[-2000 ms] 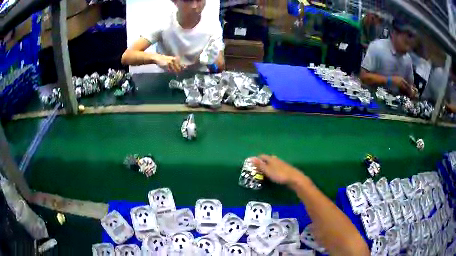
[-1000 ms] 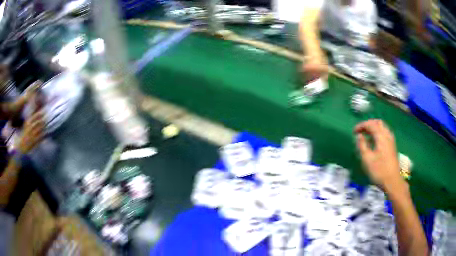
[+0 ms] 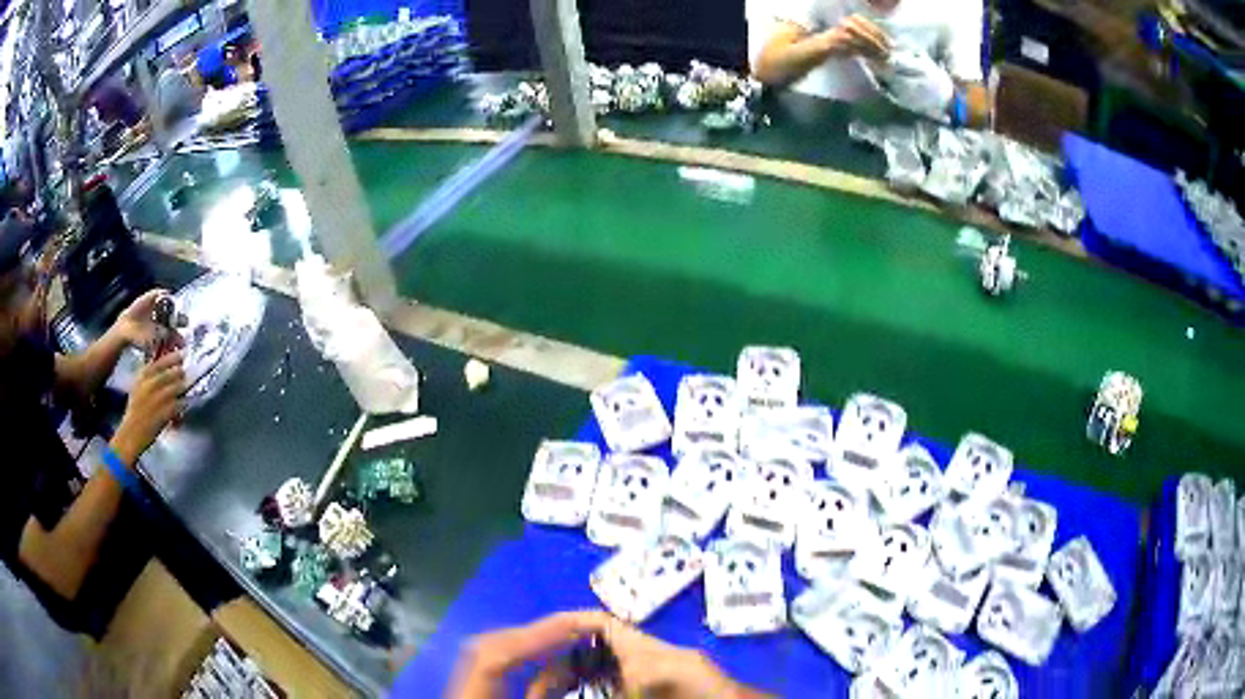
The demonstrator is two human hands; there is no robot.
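My left hand (image 3: 512,661) and my right hand (image 3: 672,664) meet at the bottom edge, partly cut off and a little blurred. Their fingers close around a small dark part (image 3: 590,664) with a pale bit below it; its lower side is hidden. Just beyond them, many white socket housings (image 3: 744,587) lie loose on a blue sheet (image 3: 512,601), most with their slots facing up, some overlapping.
Circuit board clusters (image 3: 347,530) lie on the dark bench at left, near a white wrapped bundle (image 3: 358,341) by a metal post (image 3: 317,150). The green belt (image 3: 655,273) carries board clumps (image 3: 1117,410). People sit at left and across. Housing rows (image 3: 1201,560) stand at right.
The view has swung left. My right hand has come back from over the belt to the bottom edge; my left hand has come into view, and both now hold the dark part.
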